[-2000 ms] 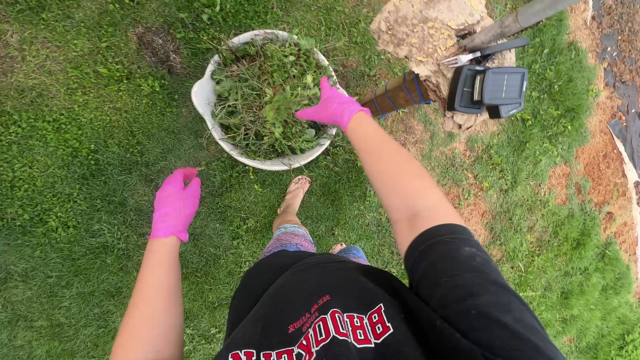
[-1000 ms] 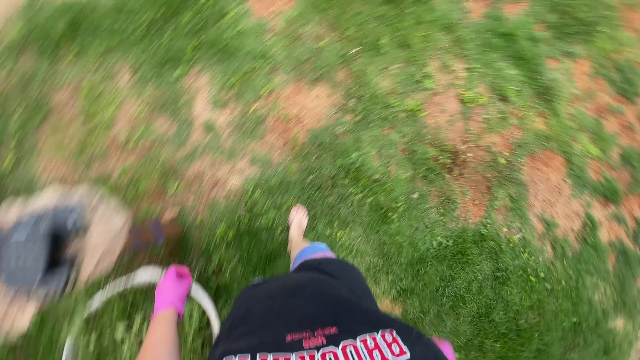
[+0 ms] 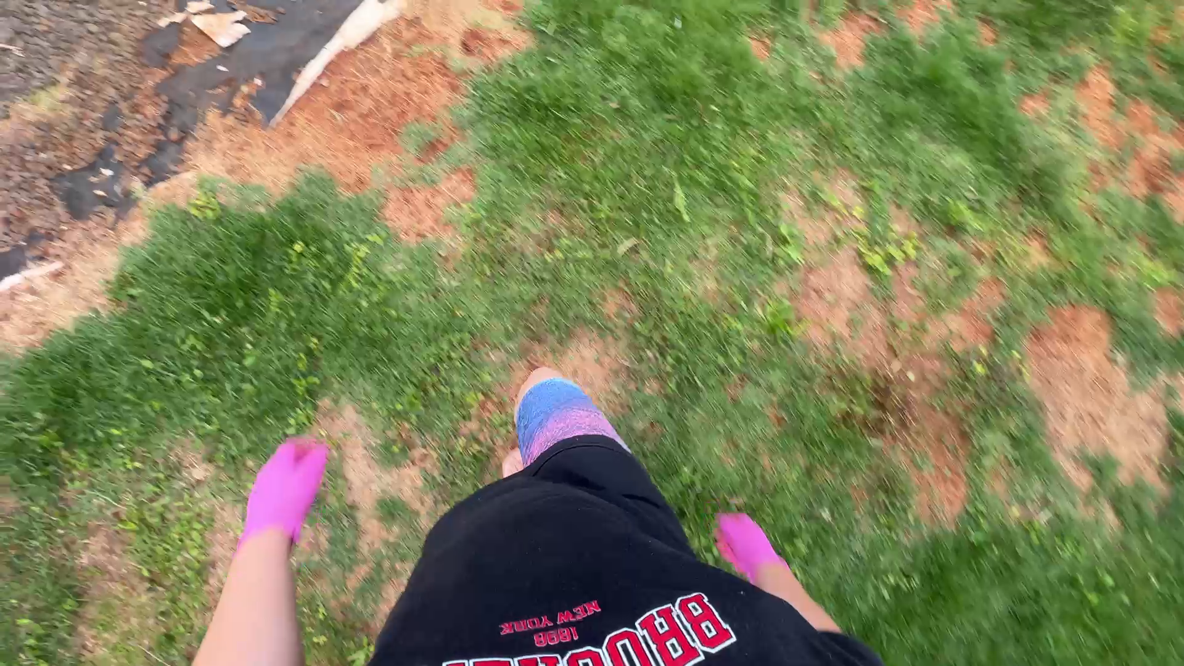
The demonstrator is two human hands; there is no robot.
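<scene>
My left hand point(image 3: 285, 488), in a pink glove, hangs over the grass at the lower left, with its fingers curled and partly blurred. On the other side of my black shirt point(image 3: 546, 555) is my right hand point(image 3: 747, 544), also in a pink glove and close beside my body. Neither hand touches anything that I can see. Whether the curled fingers of either hand are fully closed is not plain. My leg in blue and purple leggings point(image 3: 566, 416) shows between the hands.
Patchy grass point(image 3: 647, 185) with bare reddish soil point(image 3: 1096, 388) spreads ahead and to the right. At the upper left lie dark landscape fabric point(image 3: 268, 60), a pale strip of material point(image 3: 338, 55), reddish mulch or straw point(image 3: 370, 116) and dark gravel point(image 3: 55, 55).
My right hand has left the weeds in the white tub. The view has swung away; the tub, the rock and the tools beside it are out of sight.
</scene>
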